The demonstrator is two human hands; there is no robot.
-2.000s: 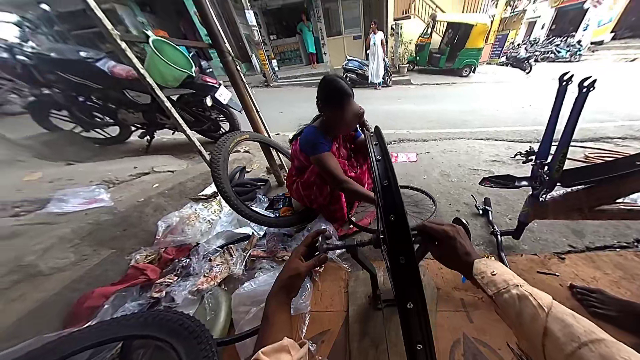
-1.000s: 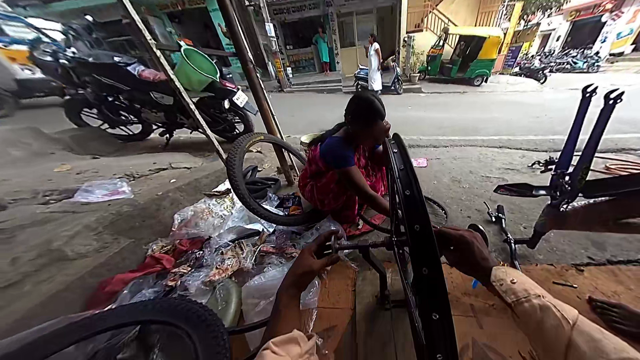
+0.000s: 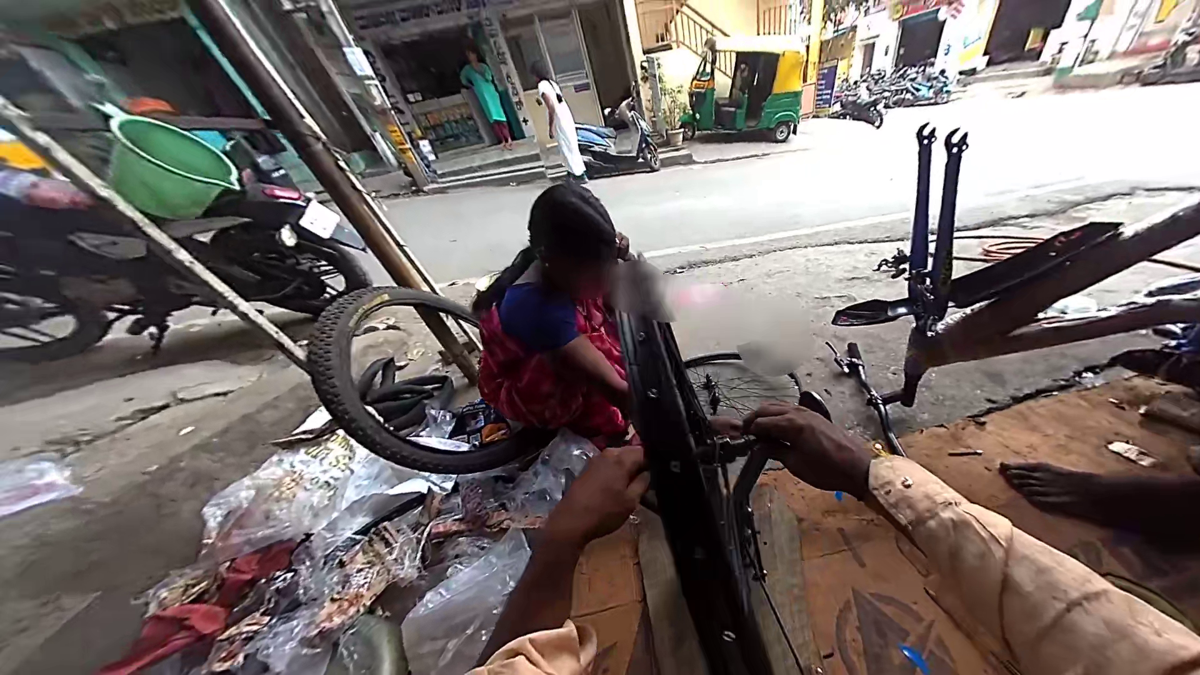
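A black bicycle wheel rim (image 3: 689, 497) with spokes and no tyre stands upright between my hands. My left hand (image 3: 600, 492) is at its left side, the fingers curled near the rim; whether it grips anything is hidden. My right hand (image 3: 811, 445) is closed around the axle end or a part beside the hub (image 3: 727, 450) on the right side. Beneath the wheel is a dark stand-like part, mostly covered. Just beyond the rim crouches a person (image 3: 558, 328) in a red garment with blue sleeves.
A knobbly bicycle tyre (image 3: 352, 394) leans by a metal pole (image 3: 347, 206). Plastic bags (image 3: 469, 600) and scraps lie at left. A bicycle frame (image 3: 1031, 300) stands at right, near a bare foot (image 3: 1050, 487) on brown board. Beyond are a motorcycle (image 3: 187, 253) and an auto rickshaw (image 3: 750, 89).
My left hand has moved from the axle end, left of the wheel, in close to the rim. The crouching person's head has turned. The view has shifted.
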